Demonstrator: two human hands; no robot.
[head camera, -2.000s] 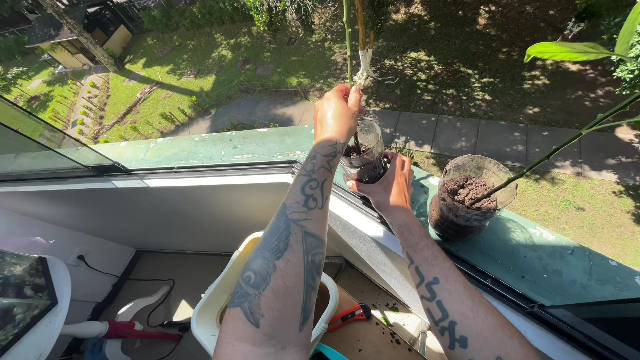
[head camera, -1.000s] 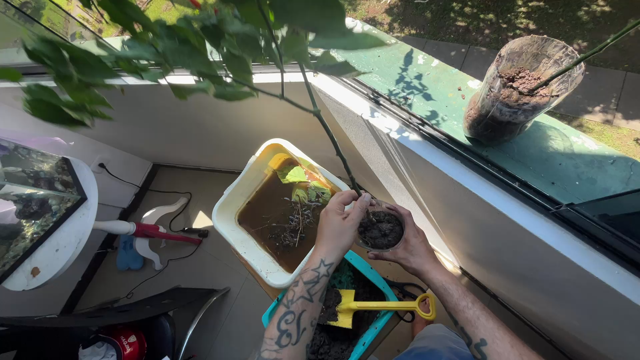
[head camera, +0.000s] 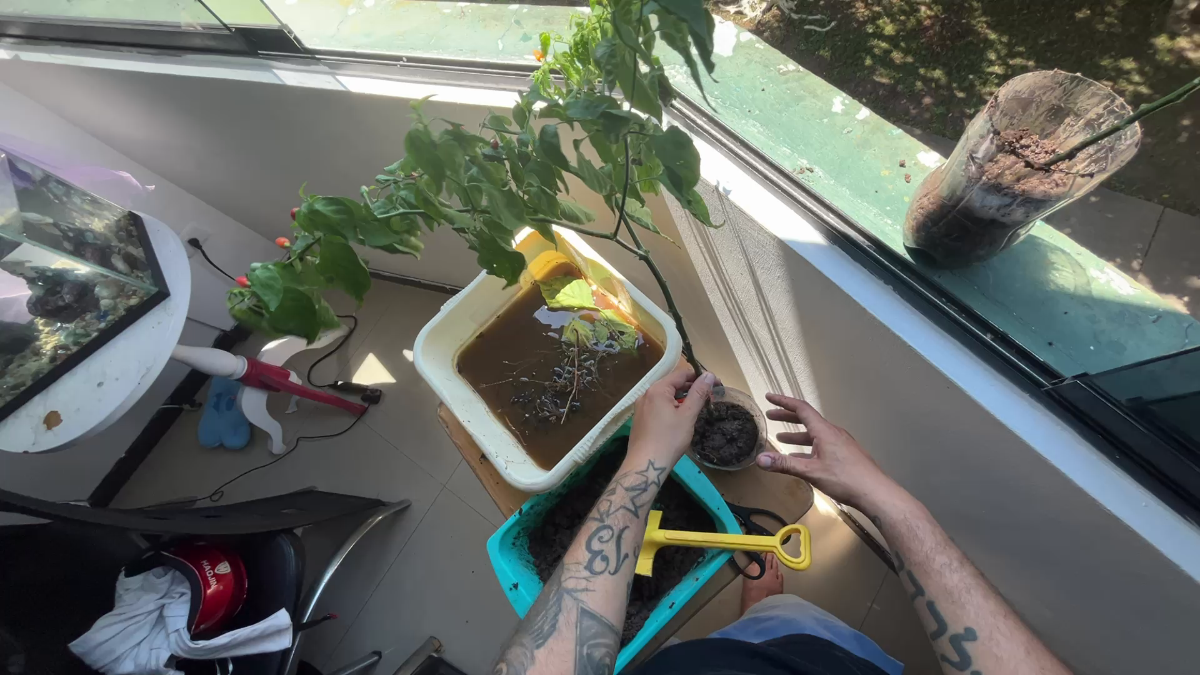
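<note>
My left hand (head camera: 673, 408) pinches the stem of a leafy pepper plant (head camera: 581, 141) near its base, where it enters a clear plastic pot of dark soil (head camera: 727, 433). The pot stands on a wooden surface beside the tubs. My right hand (head camera: 816, 450) is just right of the pot, fingers spread, holding nothing. Below my left wrist lies a turquoise tub (head camera: 511, 562) of dark soil with a yellow toy shovel (head camera: 722, 539) across it. A cream basin (head camera: 436, 352) of brown water, with leaves and thin stalks in it, is at the left.
A clear container of soil with a stem (head camera: 1022, 169) stands on the green ledge (head camera: 797, 103) outside the window. Black-handled scissors (head camera: 757, 534) lie by the turquoise tub. A glass tank (head camera: 75, 281) on a round white table and a black chair (head camera: 84, 525) are at the left.
The potted pepper plant has come in from the outer ledge and down beside the basin. My right hand, around the pot one second ago, has let go and moved off to its right.
</note>
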